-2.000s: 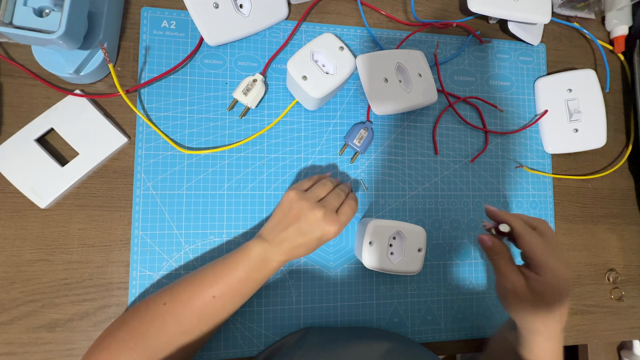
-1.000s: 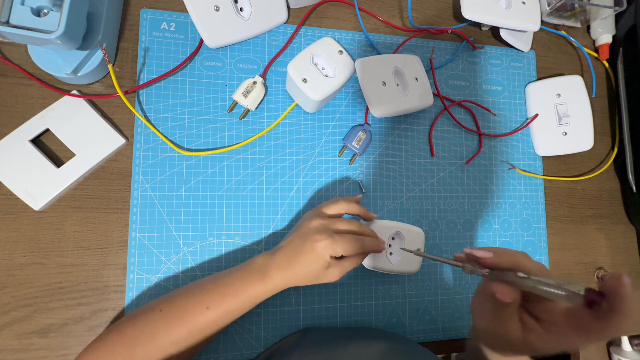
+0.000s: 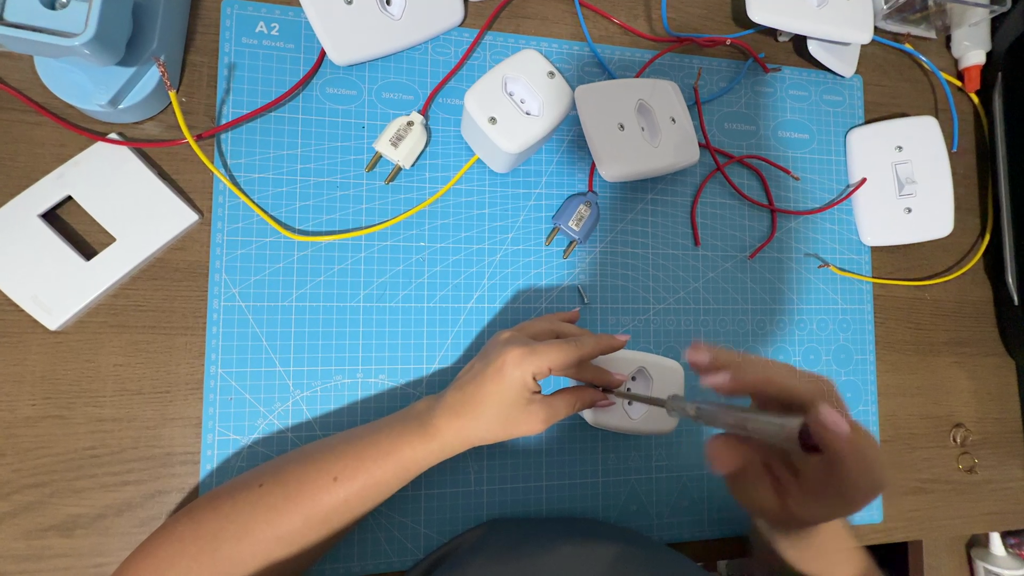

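Observation:
A white outlet box [image 3: 664, 384] lies on the blue cutting mat [image 3: 384, 304]. My left hand [image 3: 520, 376] rests over its left side, thumb and fingertips around the tip of a screwdriver [image 3: 744, 418]. The shaft runs across the socket face toward the left screw position, which the fingers hide. My right hand [image 3: 800, 448], slightly blurred, has its fingers about the clear handle. A small loose screw [image 3: 582, 294] lies on the mat just above the left hand.
Behind are a white box with yellow wire [image 3: 516, 112], a grey-white socket plate [image 3: 636, 132], a white plug [image 3: 400, 144], a blue plug [image 3: 574, 220] and loose red wires [image 3: 744, 196]. A switch plate [image 3: 900, 180] stands right, an empty cover plate [image 3: 88, 232] left. Two rings [image 3: 966, 462] lie far right.
My left hand has moved right onto the outlet box. My right hand has brought the screwdriver over the box, and its tip is now between the left fingertips.

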